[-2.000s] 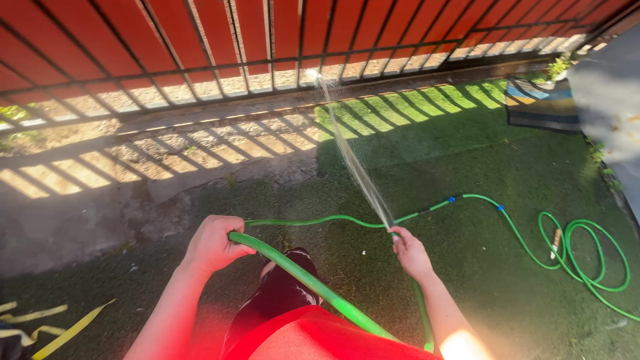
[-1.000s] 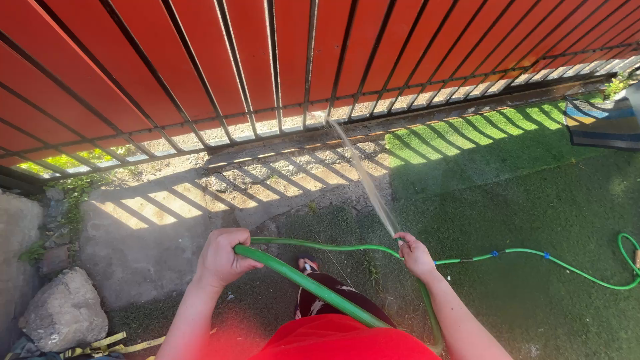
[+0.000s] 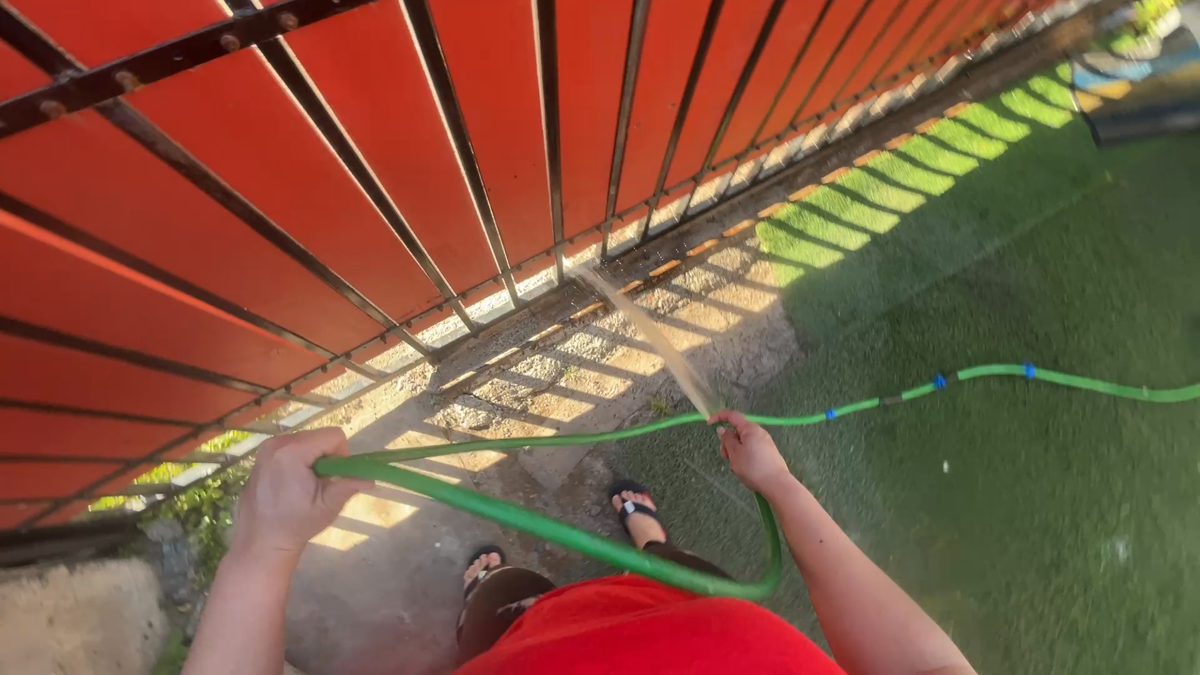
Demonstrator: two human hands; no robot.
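My left hand (image 3: 295, 487), at the lower left, is closed around a bend of the green garden hose (image 3: 525, 525). From there the hose loops past my red shirt and up to my right hand (image 3: 750, 455), which grips its end. A stream of water (image 3: 656, 342) leaves that end and strikes the foot of the metal bar fence (image 3: 553, 141), in front of red panels. Another stretch of hose runs from my left hand behind the right one to the right edge, with blue ties (image 3: 939, 382) around it. Whether a nozzle is fitted is hidden by my fingers.
Cracked concrete (image 3: 366, 600) lies under my sandalled feet (image 3: 637, 511). Artificial grass (image 3: 984, 450) covers the ground at right, with a striped mat (image 3: 1144, 94) at the upper right. A pale stone block (image 3: 80, 619) and weeds (image 3: 202, 511) are at the lower left.
The view has swung left along the fence. My left hand has moved left, away from my right hand, and the water now lands farther left along the fence's foot.
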